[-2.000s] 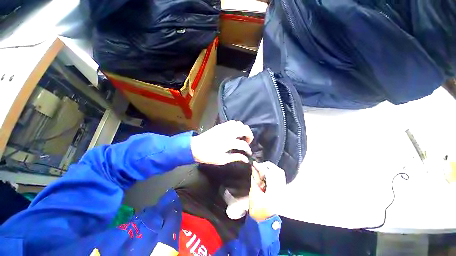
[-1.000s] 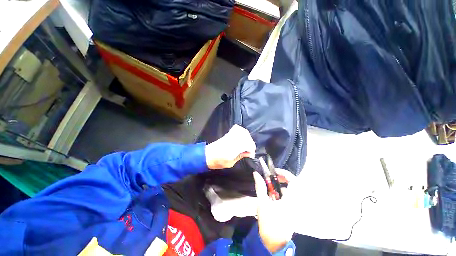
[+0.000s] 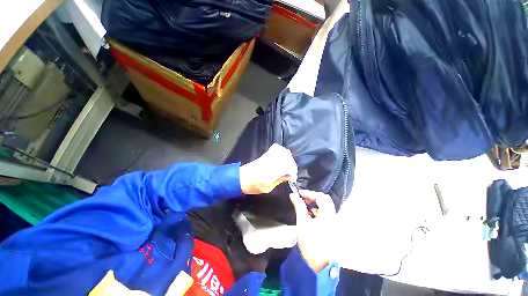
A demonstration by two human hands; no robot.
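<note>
A navy-black nylon bag body (image 3: pixel 310 130) with a curved zipper lies over my lap against the table edge. My left hand (image 3: pixel 269 169) is closed on the bag's near edge, its fingertips hiding the exact spot held. My right hand (image 3: pixel 315 231) holds thread snips (image 3: pixel 312 209) with red on the handle, blades pointing at my left fingertips. The two hands nearly meet. A whitish soft piece (image 3: pixel 269 240) shows under the bag near my lap.
A brown carton (image 3: pixel 168 95) with red tape, filled with dark bags, stands ahead left. A heap of dark bags (image 3: pixel 422 81) lies on the far side of the white table (image 3: pixel 376 219). A thin stick (image 3: pixel 440 199), a cord and dark quilted parts (image 3: pixel 509 228) lie right.
Since two seconds ago the view has shifted and the bag has been turned. Since one second ago the snips' blades have come together, close to my left fingertips.
</note>
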